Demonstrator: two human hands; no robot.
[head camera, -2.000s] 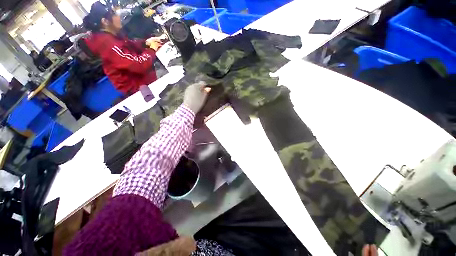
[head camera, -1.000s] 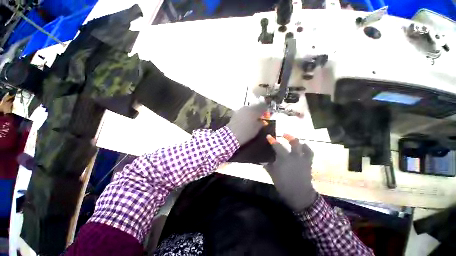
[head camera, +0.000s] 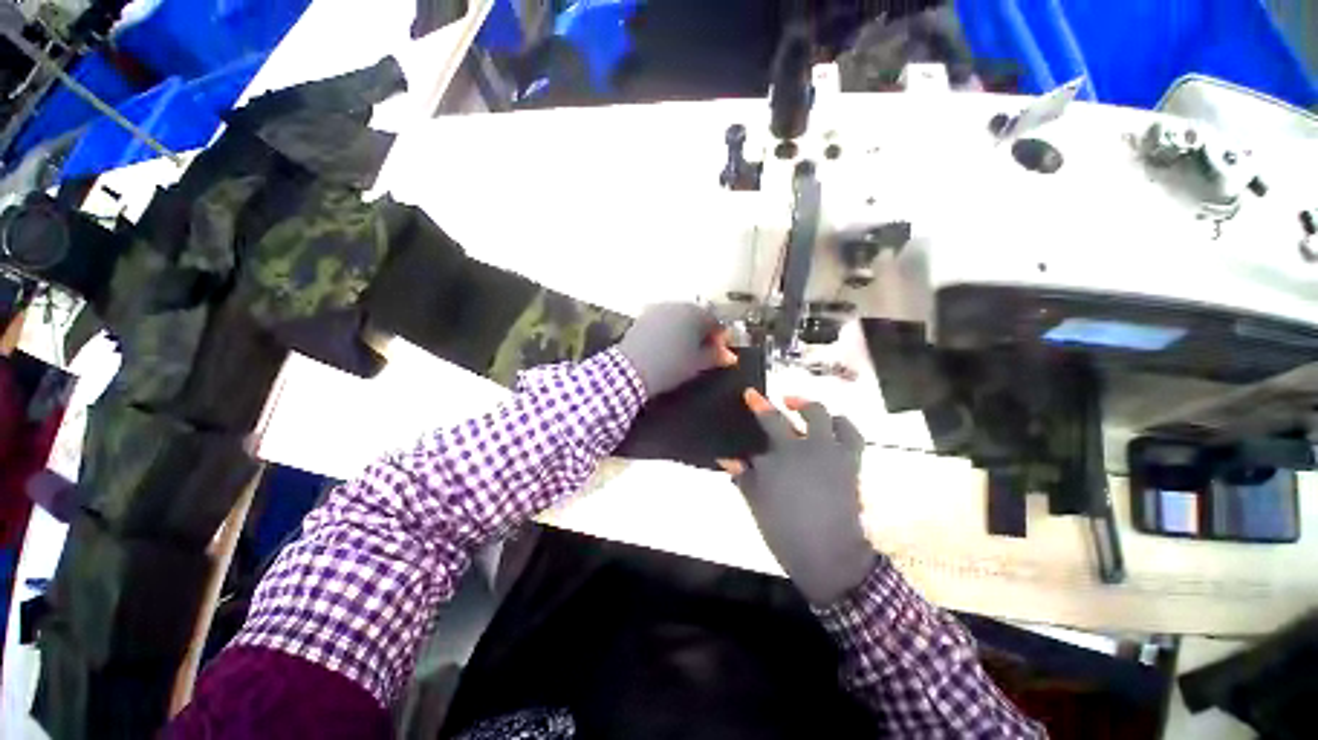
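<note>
A plain dark fabric piece (head camera: 700, 415) lies flat on the white machine table, just left of and below the presser foot and needle (head camera: 782, 344). My left hand (head camera: 674, 349), in a grey glove with bare fingertips, presses on its upper edge beside the foot. My right hand (head camera: 804, 492), gloved alike, has its fingertips on the piece's right edge. A camouflage strip (head camera: 546, 333) runs from under my left hand to the left. The sewing machine (head camera: 997, 231) stands above and to the right, with a small lit display.
Stacked bundles of dark and camouflage pieces (head camera: 159, 477) run down the left table. More dark pieces (head camera: 997, 398) lie below the display, near a narrow dark tool (head camera: 1106, 528) and a dark rectangle with a pale rim (head camera: 1214, 492). Blue crates (head camera: 1070, 44) stand behind.
Since two seconds ago, the view has swung from the left bundles to the machine, and both hands came together on the dark piece. Over the last second both hands stayed on it, with the view slightly shifted.
</note>
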